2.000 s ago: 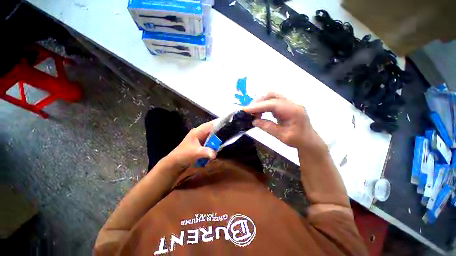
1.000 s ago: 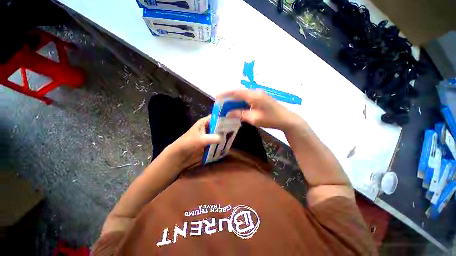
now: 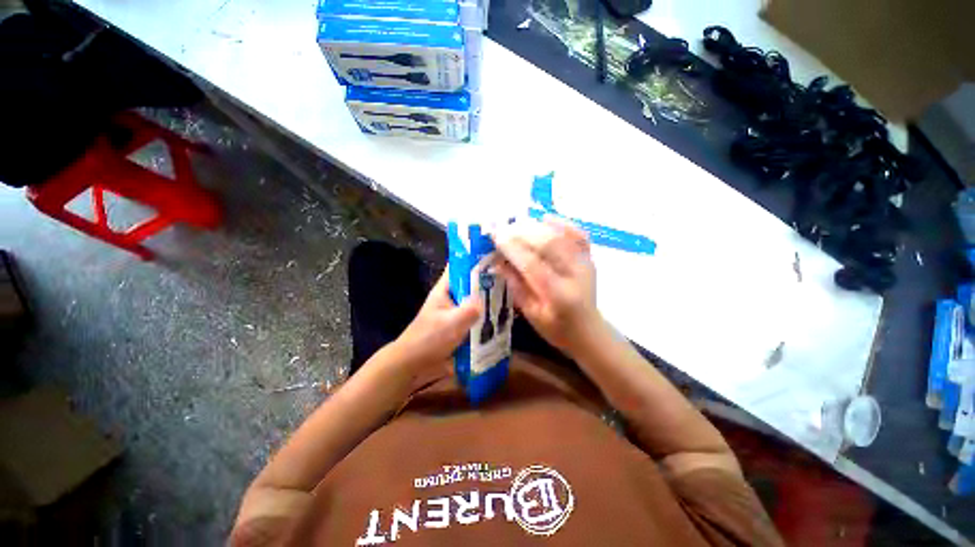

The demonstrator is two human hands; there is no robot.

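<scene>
A blue and white retail box (image 3: 490,321) with black cable plugs printed on its front is held upright over the lap. My left hand (image 3: 436,326) grips its side, thumb on the front. My right hand (image 3: 547,272) is at the top end, its fingers on the box mouth; the fingertips are slightly blurred. A thin blue flat carton (image 3: 615,235) lies on the white table (image 3: 684,310) just beyond my right hand, beside a small blue piece (image 3: 543,192). The inside of the box is hidden.
Stacked filled boxes (image 3: 396,59) stand at the table's far left. A heap of black coiled cables (image 3: 813,150) and pale scraps (image 3: 658,86) lie beyond. A clear cup (image 3: 860,421) is at the right edge, near flat cartons (image 3: 949,353). A red stool (image 3: 139,198) stands left.
The open box with black cable inside has been turned upright, its printed front now showing. My right hand has moved to its top end. A thin blue flat carton now lies on the table.
</scene>
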